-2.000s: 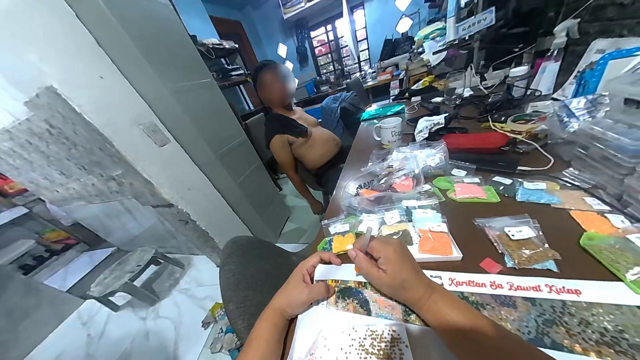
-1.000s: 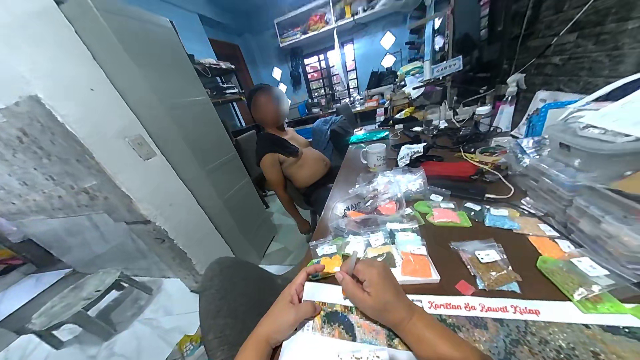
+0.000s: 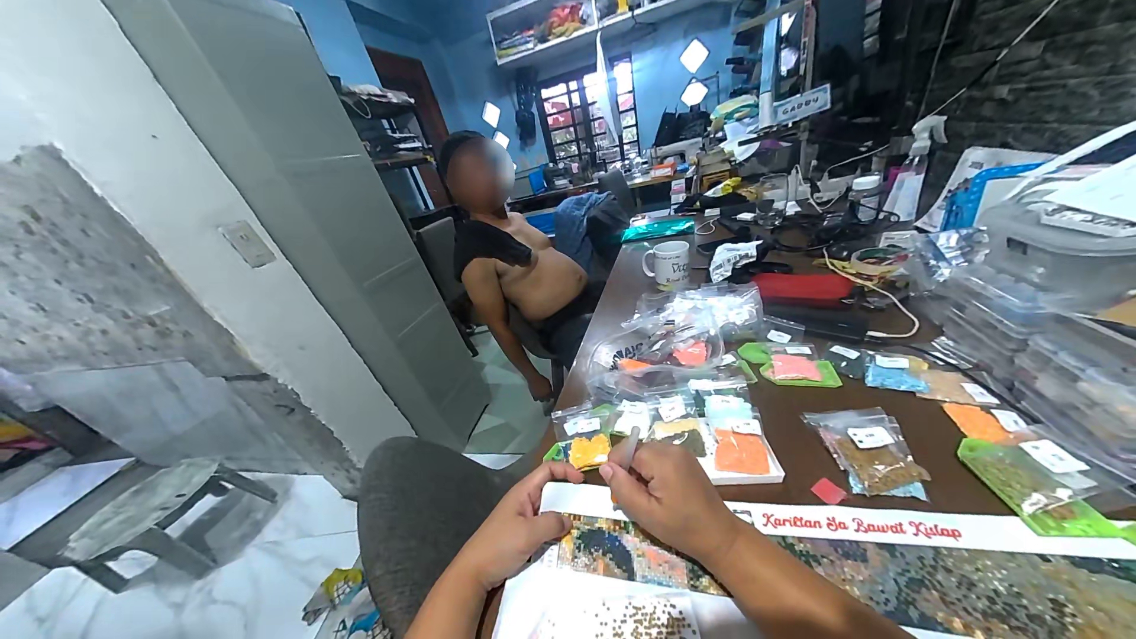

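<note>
My right hand (image 3: 670, 497) is closed around a slim pen-like tool (image 3: 631, 446), its tip low over the top edge of a diamond painting canvas (image 3: 834, 577). To its left, my left hand (image 3: 524, 528) rests with its fingers on the canvas's white upper left corner, thumb and fingers apart. Below both hands lies a white sheet (image 3: 550, 612) with many small brown beads (image 3: 643, 617) on it. Just beyond the hands sit small bags of yellow beads (image 3: 588, 451) and orange beads (image 3: 742, 453).
More bead bags (image 3: 874, 453), a small red square (image 3: 828, 491), a white mug (image 3: 667, 264) and a red pouch (image 3: 803, 287) lie on the dark table. Clear plastic boxes (image 3: 1065, 373) stack at right. A person (image 3: 524, 257) sits beyond the grey chair (image 3: 417, 532).
The view has shifted somewhat. Both hands stay near the canvas's upper left corner, the right still holding the tool.
</note>
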